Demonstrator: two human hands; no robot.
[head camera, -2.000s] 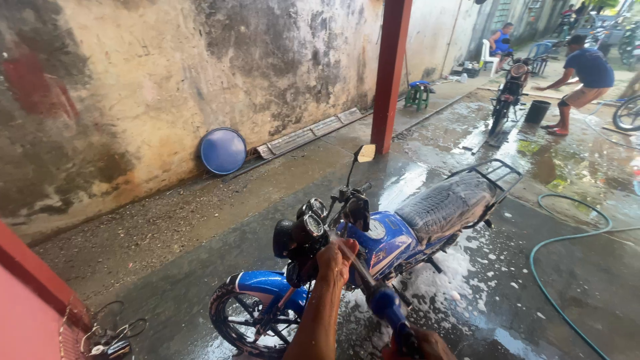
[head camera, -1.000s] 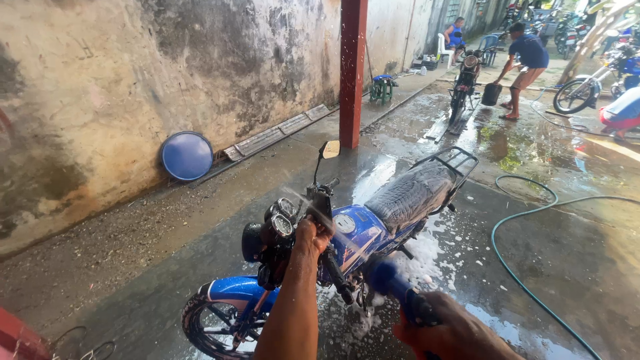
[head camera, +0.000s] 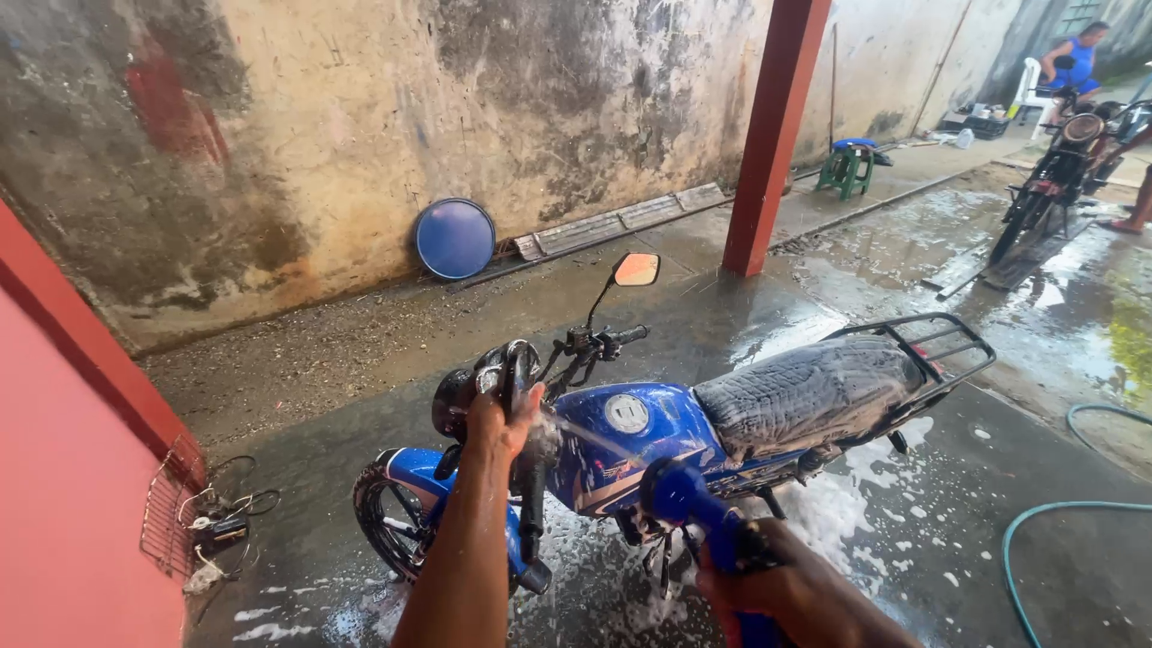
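Note:
A blue motorcycle (head camera: 666, 423) stands on the wet floor, its front to the left. Foam covers its black seat (head camera: 810, 391). My left hand (head camera: 504, 414) touches the instrument gauges (head camera: 508, 364) by the handlebar; its fingers are partly hidden. In my right hand (head camera: 756, 567) is a blue spray gun (head camera: 688, 495), and water sprays from it toward the gauges and my left hand. The mirror (head camera: 636, 269) rises from the far handlebar grip.
A red post (head camera: 778, 135) stands behind the motorcycle. A blue round lid (head camera: 455, 238) leans on the wall. Green hose (head camera: 1017, 540) lies at right; cables (head camera: 234, 522) lie at left. Beyond are a green stool (head camera: 846, 171), another motorcycle (head camera: 1044, 180) and a seated person (head camera: 1071, 63).
My left hand has moved from the handlebar centre onto the gauges. The spray gun stays in my right hand. The co-worker with the bucket is no longer in view as the view shifts.

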